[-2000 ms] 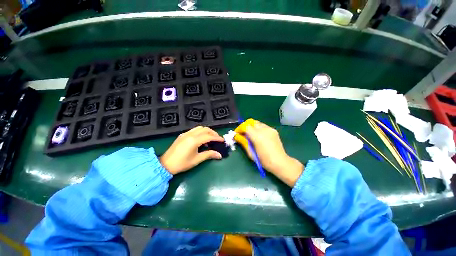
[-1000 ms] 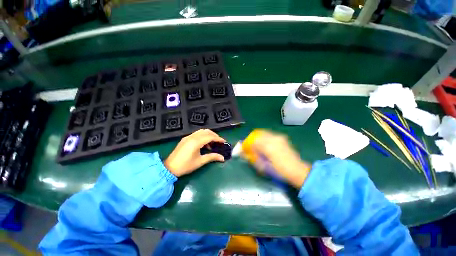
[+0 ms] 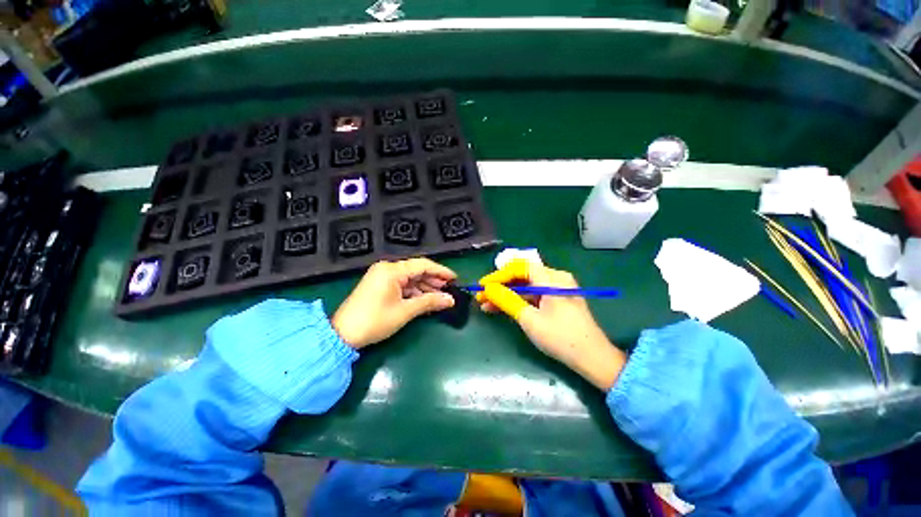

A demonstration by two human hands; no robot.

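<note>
My left hand (image 3: pixel 396 303) holds a small dark module (image 3: pixel 454 307) between thumb and fingers, just in front of the foam tray; the fingers partly hide it. My right hand (image 3: pixel 545 318), with yellow-orange finger cots, grips a thin blue swab stick (image 3: pixel 571 292). The stick lies nearly level and its left end meets the module; the tip is too small to make out. A small white wipe (image 3: pixel 518 256) shows behind the right fingers. The black foam tray (image 3: pixel 323 225) holds dark modules in square pockets and a few light-faced ones (image 3: pixel 352 192).
A white bottle (image 3: pixel 614 217) with its lid flipped open stands right of the tray. A flat wipe (image 3: pixel 704 281), loose swab sticks (image 3: pixel 823 283) and crumpled wipes (image 3: pixel 808 195) lie at right. Stacked black trays (image 3: pixel 42 273) are at far left, a red bin (image 3: pixel 908 192) at the right edge.
My right hand has changed from holding the white wipe at the module to setting the blue stick against it, the stick now nearly level. My left hand keeps the module in about the same place.
</note>
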